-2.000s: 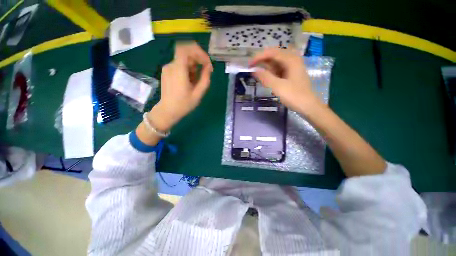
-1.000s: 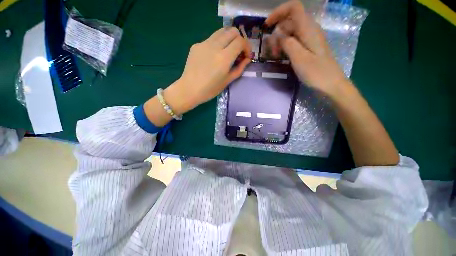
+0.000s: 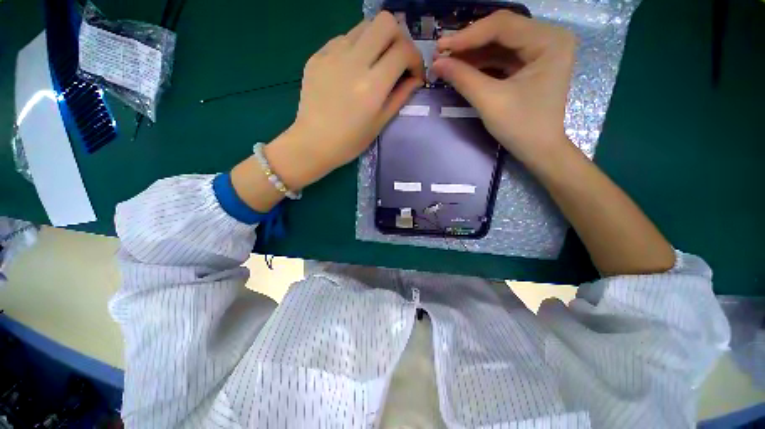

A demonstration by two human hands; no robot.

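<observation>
The open phone mid-frame (image 3: 436, 155) lies on the silvery bubble sheet (image 3: 537, 219), its grey inner face with white strips up. My left hand (image 3: 361, 88) and my right hand (image 3: 507, 80) meet over its board area at the top end. The fingertips of both hands are pinched close together near a pale part (image 3: 426, 52). What the fingertips hold is too small to tell. A thin black wire (image 3: 252, 89) sticks out leftward from behind my left hand over the green mat. A small light piece (image 3: 405, 219) sits at the phone's lower end.
A labelled clear bag (image 3: 126, 59), a dark blue strip sheet (image 3: 87, 113) and a white sheet (image 3: 55, 155) lie at the left. A dark slim tool (image 3: 718, 42) lies at the far right. A blue band with cord is on my left wrist.
My left hand has moved from left of the phone onto its top end, and my right hand's fingertips have come beside it. The view has shifted, so the tray is out of the picture.
</observation>
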